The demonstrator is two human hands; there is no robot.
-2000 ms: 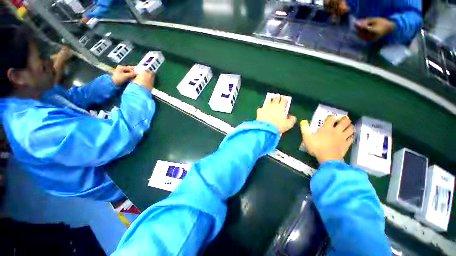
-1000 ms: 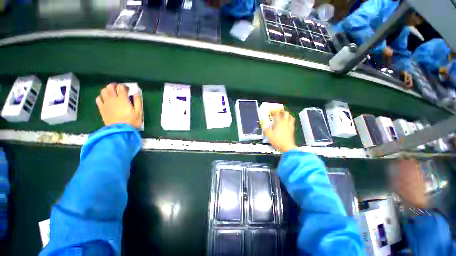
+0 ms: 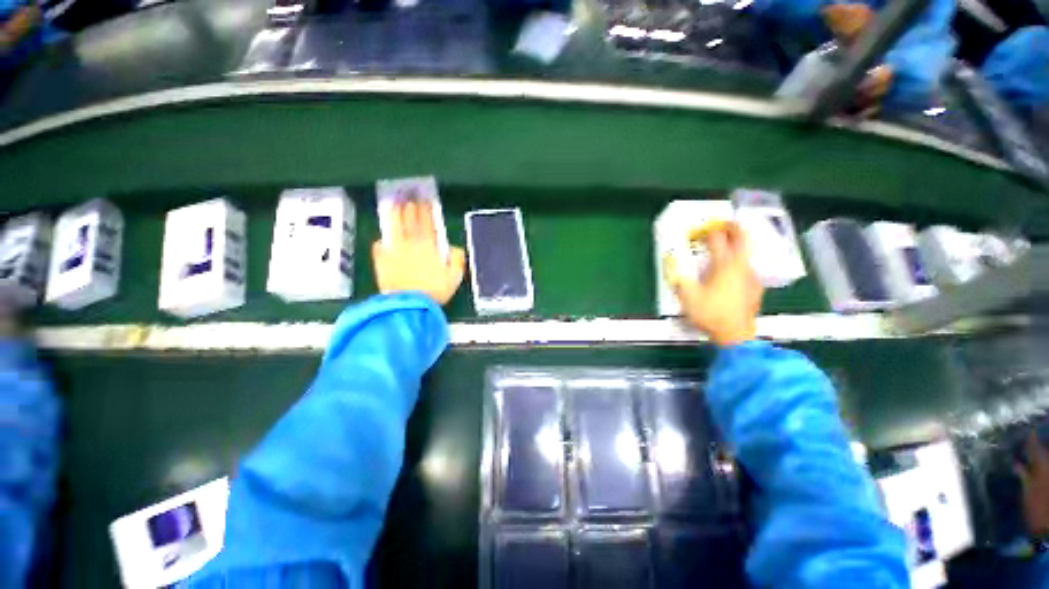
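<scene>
My left hand (image 3: 416, 259) lies over a white phone box (image 3: 405, 188) on the belt, fingers on its top and thumb at its right side. Just right of it is an open box base with a dark smartphone (image 3: 499, 259). My right hand (image 3: 716, 282), with yellow on a fingertip, is on another white box (image 3: 679, 236), which it partly hides. A further phone box (image 3: 768, 236) stands close behind that hand, to the right.
More phone boxes (image 3: 313, 244) stand on the green belt (image 3: 592, 247) to the left and right. A clear blister tray (image 3: 564, 524) with dark phones lies on the bench below the white rail (image 3: 575, 333). Printed white pieces lie at lower left (image 3: 178, 526) and lower right. Blue sleeves of other people show at the edges.
The view has shifted slightly. My left hand is now on a box directly left of an open phone base. My right hand has moved right along the belt to another white box.
</scene>
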